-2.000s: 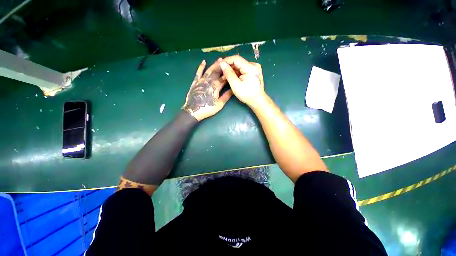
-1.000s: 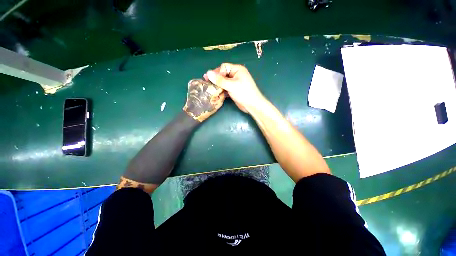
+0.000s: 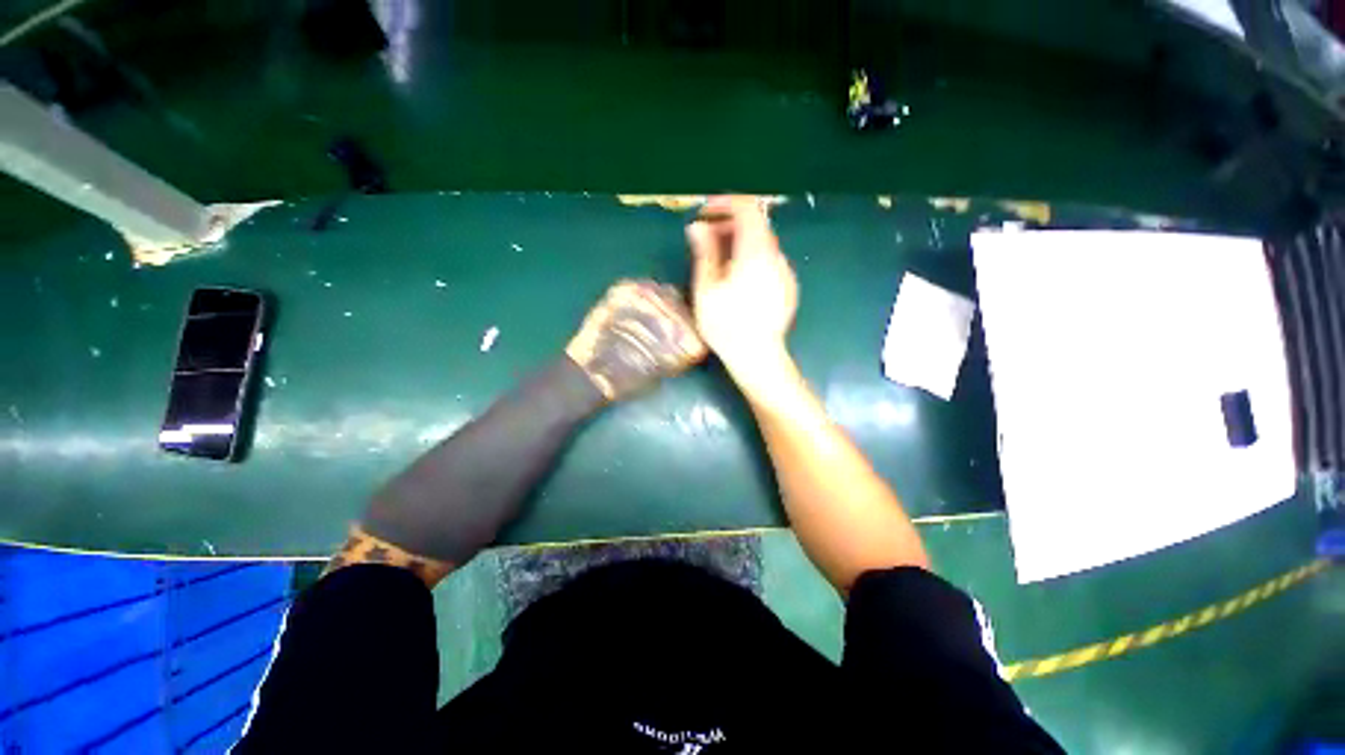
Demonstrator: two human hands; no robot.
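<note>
My left hand (image 3: 640, 339) is over the green work surface (image 3: 369, 339), its fingers curled; whether it holds anything is hidden. My right hand (image 3: 745, 288) is just right of it, slightly blurred, fingers pointing to the far edge. No object shows clearly in it. A wired circuit board (image 3: 876, 106), small, with yellow and black parts, lies on the darker green conveyor beyond the far edge.
A black phone (image 3: 216, 373) lies at left near a white post (image 3: 111, 165). A small white paper (image 3: 928, 336) lies beside a large white sheet (image 3: 1128, 391) at right, which bears one black case part (image 3: 1238, 419). Blue crates (image 3: 89, 649) are at lower left.
The hands were together; now my right hand has moved apart from my left fingers, forward and right. The view has tilted up, and the wired board shows more fully on the conveyor.
</note>
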